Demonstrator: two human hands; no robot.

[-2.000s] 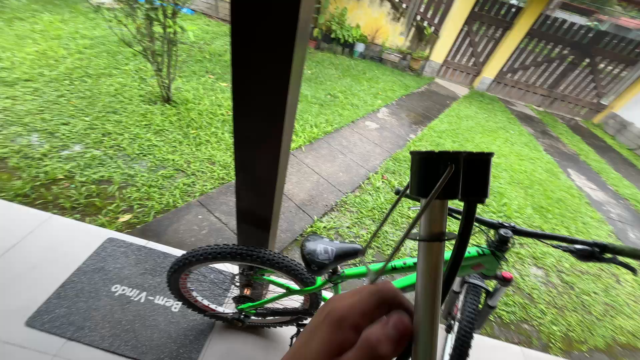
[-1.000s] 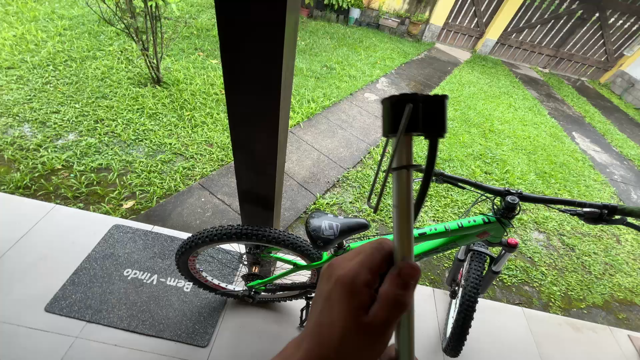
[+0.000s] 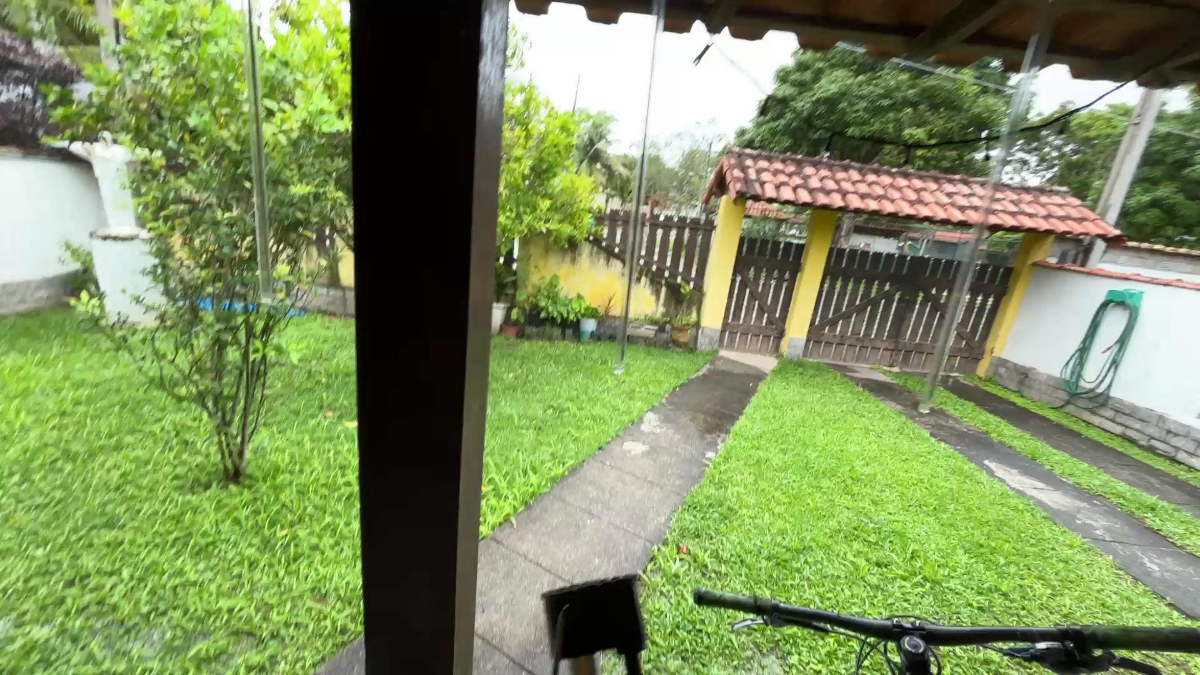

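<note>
Neither of my hands shows in the head view now. At the bottom edge, just right of the dark post, stands the black head (image 3: 594,616) of a metal tube, with a short piece of wire and a black hose or cable below it. What holds the tube is out of view. The black handlebar (image 3: 975,634) of a bicycle runs across the bottom right, with its stem, brake levers and cables; the rest of the bicycle is hidden below the frame.
A dark post (image 3: 420,337) rises left of the middle. Beyond it lie a lawn (image 3: 844,469), a paved path (image 3: 609,487) and a thin shrub (image 3: 239,375). Farther back are a tile-roofed wooden gate (image 3: 905,314) and a green hose (image 3: 1102,347) hanging on a white wall.
The view has tilted far up. The hand that held the metal tube, the bicycle's frame and wheels, and the doormat have left the picture.
</note>
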